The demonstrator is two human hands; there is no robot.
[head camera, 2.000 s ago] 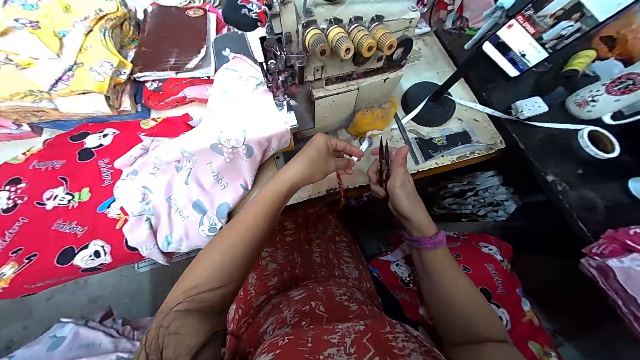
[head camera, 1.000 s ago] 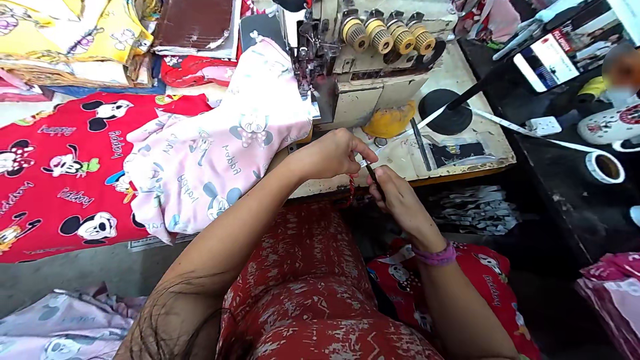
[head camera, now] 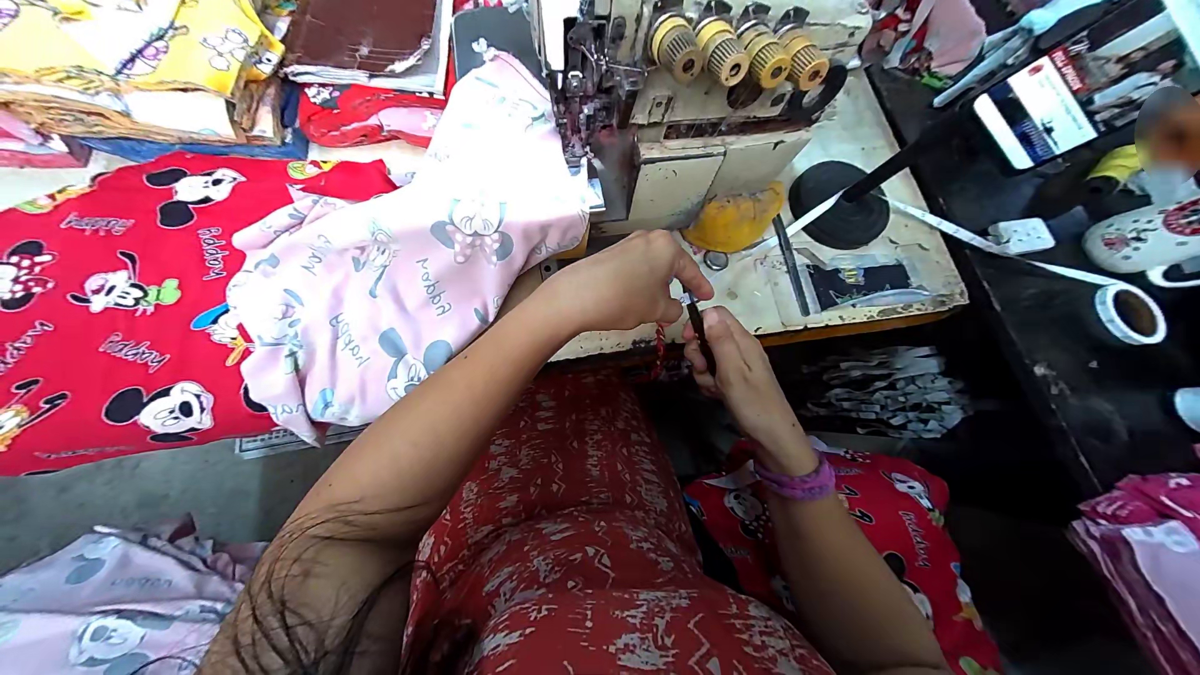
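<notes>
My right hand (head camera: 736, 366) is closed around small dark thread snips (head camera: 698, 336), their tips pointing up toward my left fingers. Between the thumb and fingers of my left hand (head camera: 637, 281) is something small and pale, mostly hidden. A red twisted cord (head camera: 659, 352) hangs just below that hand. Both hands meet in front of the edge of the sewing machine's worn table (head camera: 609, 345). The overlock sewing machine (head camera: 722, 141), with yellow tension dials, stands beyond them. Pink printed fabric (head camera: 375, 309) lies left of the machine, partly behind my left forearm.
Red printed fabric (head camera: 122, 309) and a stack of yellow cloth (head camera: 141, 66) are at left. A round black base (head camera: 839, 204) stands on the machine table. The dark table (head camera: 1022, 356) at right holds a phone (head camera: 1036, 112), a tape roll (head camera: 1130, 314) and a white mug.
The snips, upright with both blades visible two seconds ago, now tilt toward my left hand. My hands have come closer together. The view has shifted slightly.
</notes>
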